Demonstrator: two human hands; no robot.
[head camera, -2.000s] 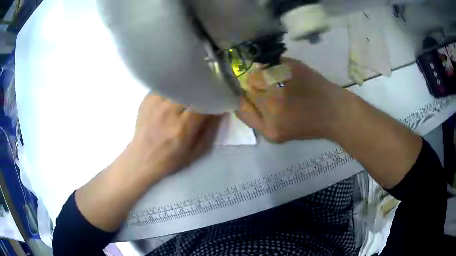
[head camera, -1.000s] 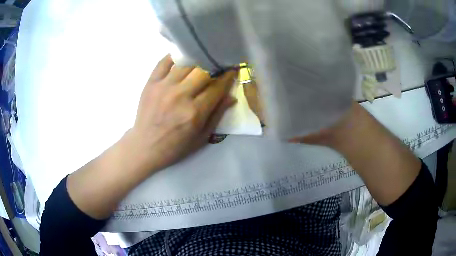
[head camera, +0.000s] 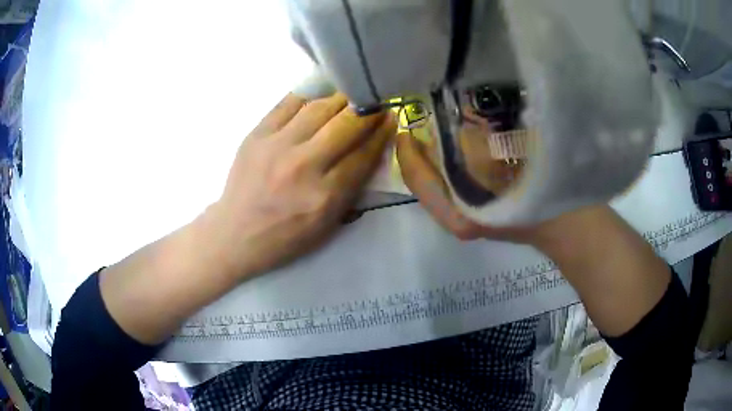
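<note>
The off-white sewing machine head (head camera: 401, 48) fills the top middle, with a yellow-lit presser foot area (head camera: 412, 115) under it. A white fabric piece (head camera: 385, 178) lies on the machine bed below the foot, mostly hidden by my hands. My left hand (head camera: 297, 172) lies flat over its left side, fingers reaching to the foot. My right hand (head camera: 437, 189) is at its right side, fingertips near the foot; the pale blurred loop close to the camera hides much of it. Both hands seem to press the piece down.
The white table has a printed ruler (head camera: 385, 311) along its front edge. A dark phone (head camera: 709, 172) lies at the right. A white-cream bundle (head camera: 594, 361) hangs below the table at right, beside the checked garment (head camera: 377, 373). Blue items show at the far left.
The machine head and pale loop appear further right in view. The white piece shows less below my hands, and its front edge sits higher. My left fingers stay near the foot.
</note>
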